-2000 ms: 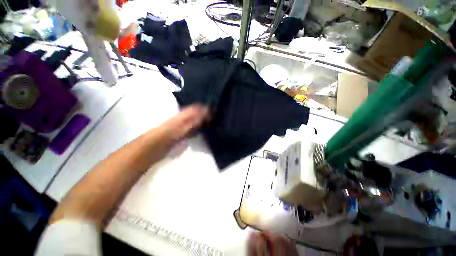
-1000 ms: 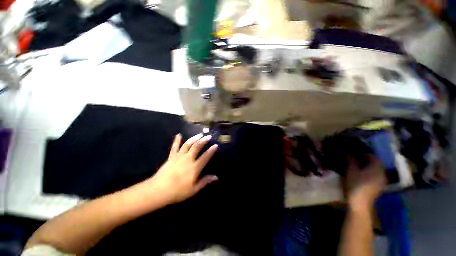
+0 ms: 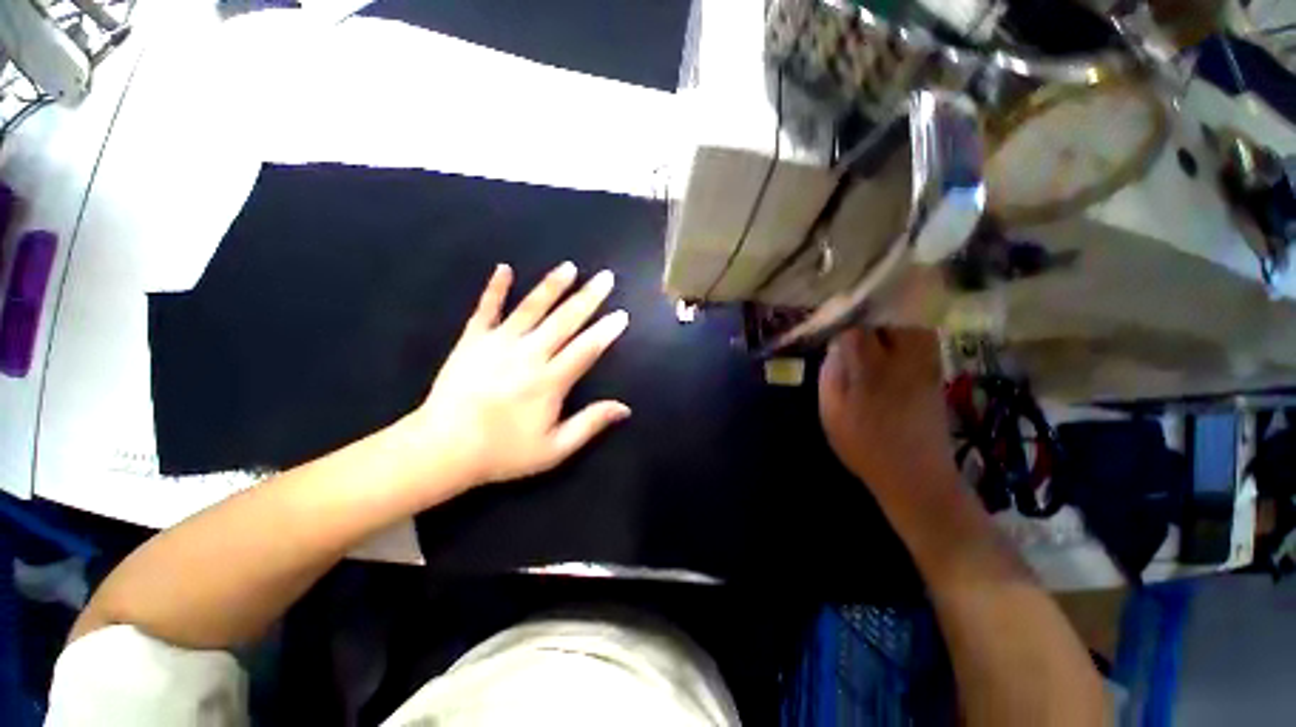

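A large dark garment panel [image 3: 327,327] lies flat on the white machine table, its right part under the off-white sewing machine head [image 3: 746,220]. My left hand [image 3: 533,376] lies flat on the panel, palm down with fingers spread, left of the needle area. My right hand [image 3: 888,405] is on the right side of the panel, just right of the needle area; its fingertips are partly hidden below the machine arm, and I cannot tell whether they hold anything. A shiny curved metal guard [image 3: 945,185] crosses in front of the machine head.
A round wristwatch [image 3: 1080,142] is on the machine. Scissors [image 3: 1009,440] lie right of my right hand, with a dark phone [image 3: 1212,462] beyond. More dark cloth [image 3: 569,31] lies at the far side. A purple item [image 3: 26,305] is at the left edge. A blue basket [image 3: 874,668] is below the table.
My right hand has moved left from the items at the right table edge to beside the needle area. My left hand stays spread on the panel. The view has shifted closer to the machine head.
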